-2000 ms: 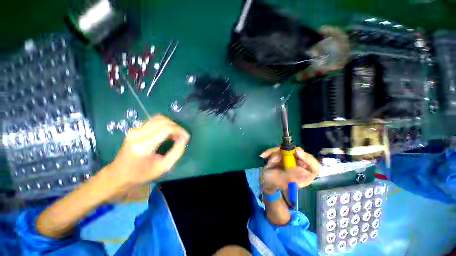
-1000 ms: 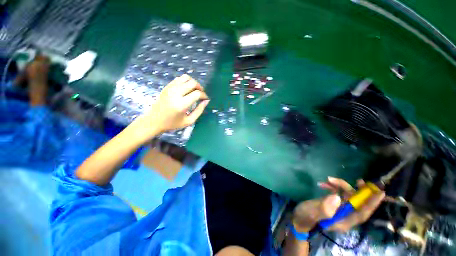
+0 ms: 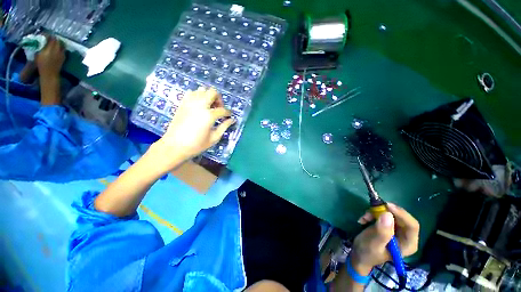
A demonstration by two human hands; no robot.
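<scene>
My left hand (image 3: 197, 122) is over the near right part of the clear blister tray (image 3: 220, 54), fingertips pinched at its pockets; whether they hold something small cannot be told. My right hand (image 3: 385, 236) holds the yellow and blue soldering iron (image 3: 377, 209). Its metal tip points at the near edge of the heap of short black wires (image 3: 370, 149). Several small round boards (image 3: 275, 136) lie on the green mat between tray and wires. A thin solder wire (image 3: 300, 125) runs from the solder spool (image 3: 327, 33) and lies on the mat, curled at its near end.
Red-lead components (image 3: 313, 90) and tweezers (image 3: 337, 101) lie near the spool. A black fan with a round grille (image 3: 448, 145) stands at right, beside dark equipment (image 3: 485, 228). At far left, another person's hand (image 3: 50, 57) is near a white piece (image 3: 101, 56).
The view has swung left. My left hand has let go of the solder wire and moved over the tray. The iron in my right hand has moved from beside the dark equipment to the black wires.
</scene>
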